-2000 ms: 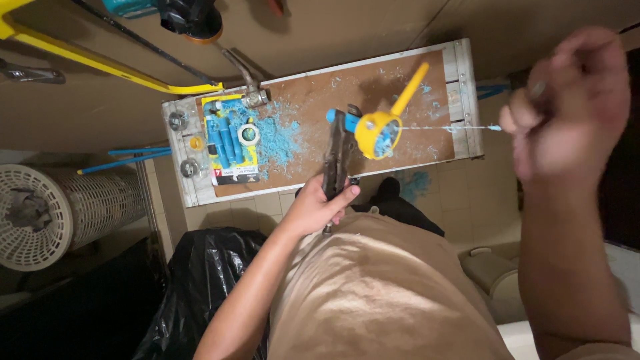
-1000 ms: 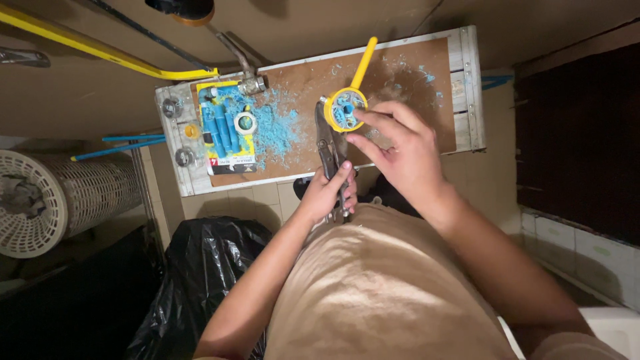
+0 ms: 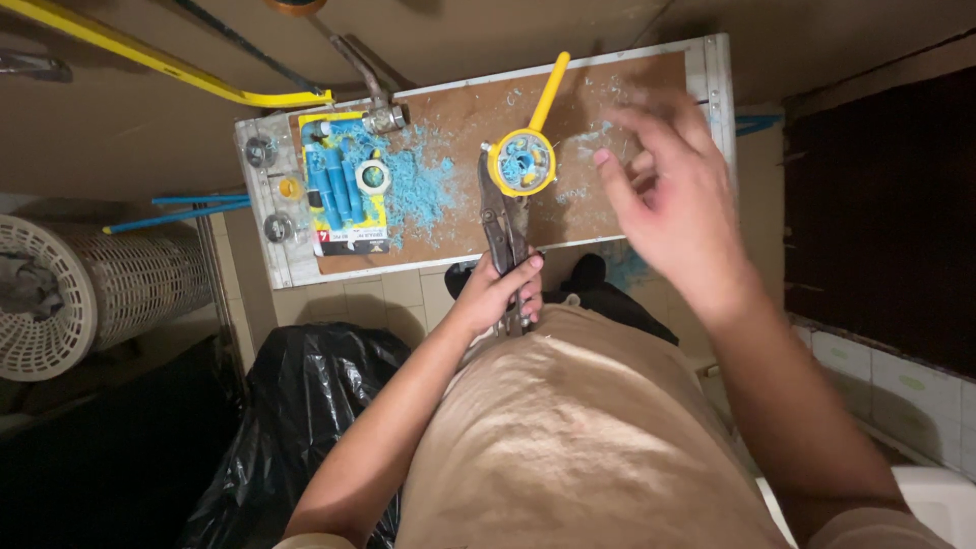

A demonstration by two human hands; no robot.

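Note:
My left hand point(image 3: 509, 290) grips the handles of metal locking pliers point(image 3: 499, 229), whose jaws reach up beside a yellow pipe-threading die point(image 3: 524, 162). The die's yellow handle points up and right. Blue pipe and curled blue shavings show inside the round die head; how the jaws hold the pipe is hidden. My right hand point(image 3: 671, 183), blurred, hovers right of the die with its fingers apart and nothing seen in them. Short blue pipe pieces point(image 3: 335, 183) and a white ring-shaped fitting point(image 3: 374, 177) lie at the left on a yellow card.
Blue shavings point(image 3: 423, 183) litter the brown board on the white-edged table point(image 3: 709, 137). A metal valve point(image 3: 383, 118) lies at its back edge, near a yellow saw frame point(image 3: 191, 72). A plastic basket point(image 3: 145, 267) and a black plastic bag point(image 3: 313, 396) are at the left.
My right hand came in from the far right, where it trailed a thin blue strand, to the die, then moved back right with no strand seen. The die now faces up more, still beside the pliers.

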